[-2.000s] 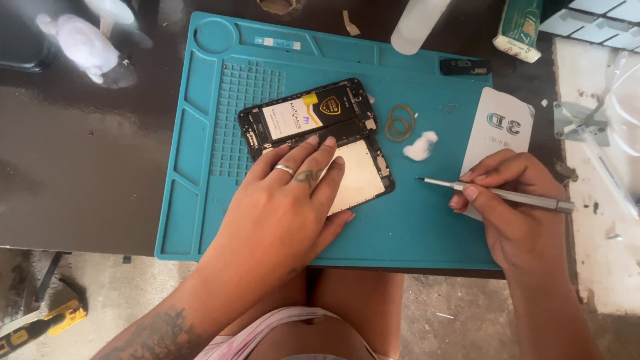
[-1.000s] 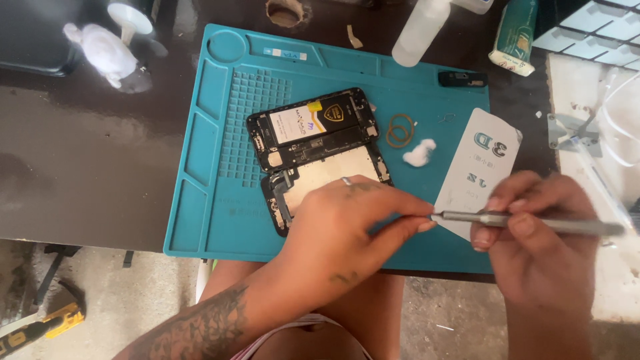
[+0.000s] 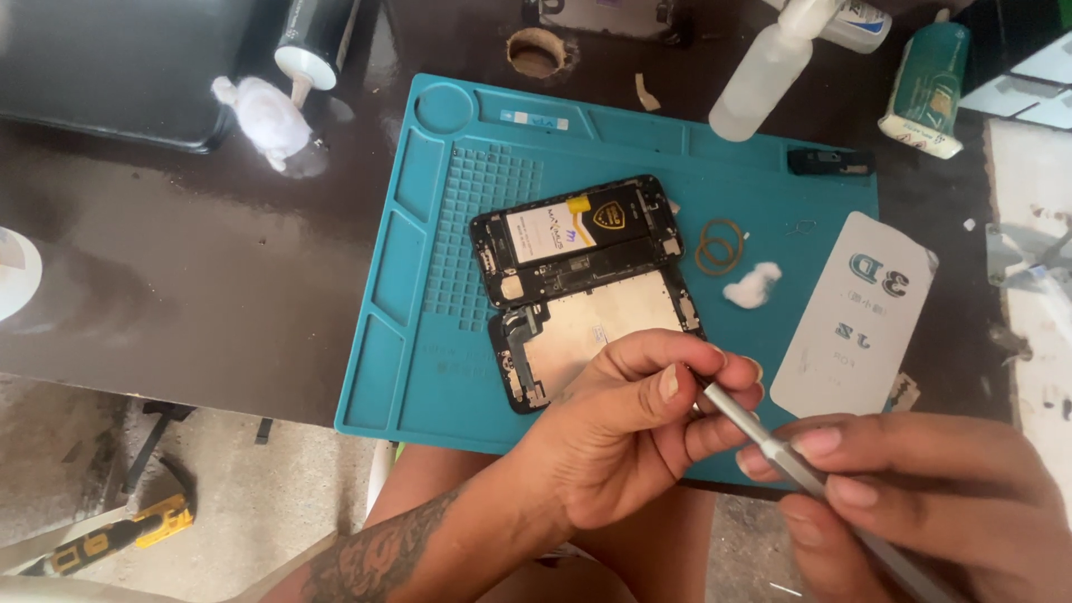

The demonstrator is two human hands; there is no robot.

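Note:
My right hand (image 3: 913, 494) grips a silver precision screwdriver (image 3: 779, 461), which slants up and left. At its front end, my left hand (image 3: 636, 419) pinches the dark tip between thumb and fingertips; whether something small is also held there I cannot tell. Behind my left hand lies an opened phone on a teal repair mat (image 3: 435, 419): its body with the battery (image 3: 578, 226) is above, and the display assembly with a metal back plate (image 3: 578, 322) is below, partly covered by my hand. Cotton wool (image 3: 752, 285) and rubber bands (image 3: 718, 247) rest right of the phone.
A translucent bottle (image 3: 762, 84), a teal tube (image 3: 928, 92) and a small black part (image 3: 831, 162) are along the top right. A pale printed card (image 3: 854, 318) lies at the mat's right edge. More cotton (image 3: 268, 121) and a black tube (image 3: 316, 42) are at upper left.
My left hand has left the phone and come to the screwdriver tip. The screwdriver, level two seconds ago, now slants, and both hands appear closer to the camera.

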